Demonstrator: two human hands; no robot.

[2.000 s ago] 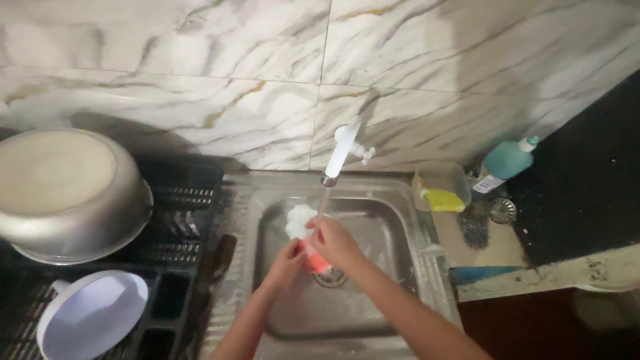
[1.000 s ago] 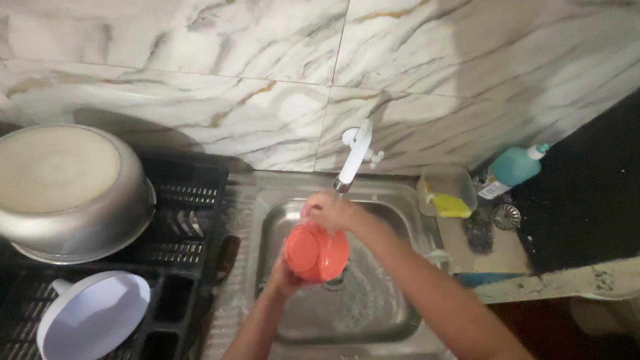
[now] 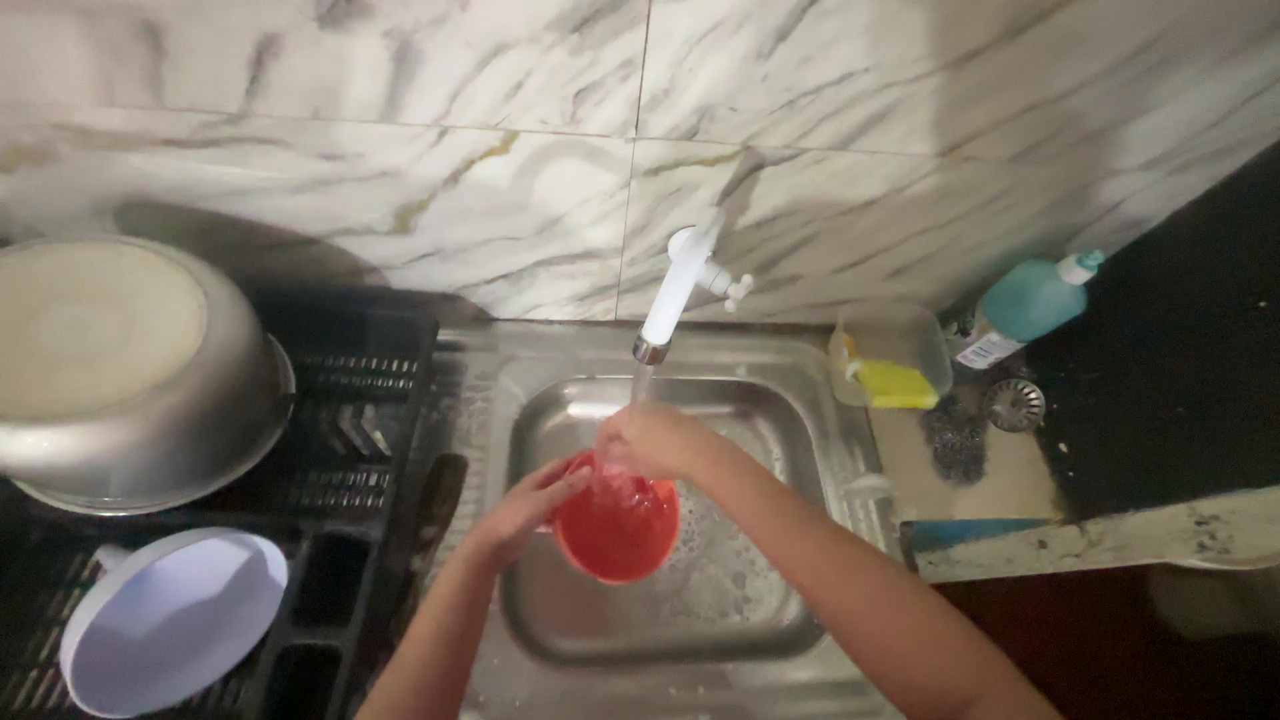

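A red plastic bowl (image 3: 618, 530) is held over the steel sink basin (image 3: 740, 600), its inside facing up and wet. My left hand (image 3: 530, 505) grips it by the left side. My right hand (image 3: 650, 442) is at the bowl's far rim, under the running stream of the white tap (image 3: 678, 290); its fingers are partly hidden by water and blur, so whether they grip the rim cannot be told. Water runs over that hand into the bowl.
At left, a black dish rack (image 3: 340, 450) holds an upturned metal pot (image 3: 110, 370) and a white bowl (image 3: 175, 620). At right are a plastic tub (image 3: 890, 330) with a yellow sponge (image 3: 897, 385), a dark scourer (image 3: 955, 440), a sink strainer (image 3: 1015, 405) and a teal pump bottle (image 3: 1030, 300).
The red bowl, tilted with its underside showing one second ago, now has its inside facing up. A white thing near my hands two seconds ago is no longer seen.
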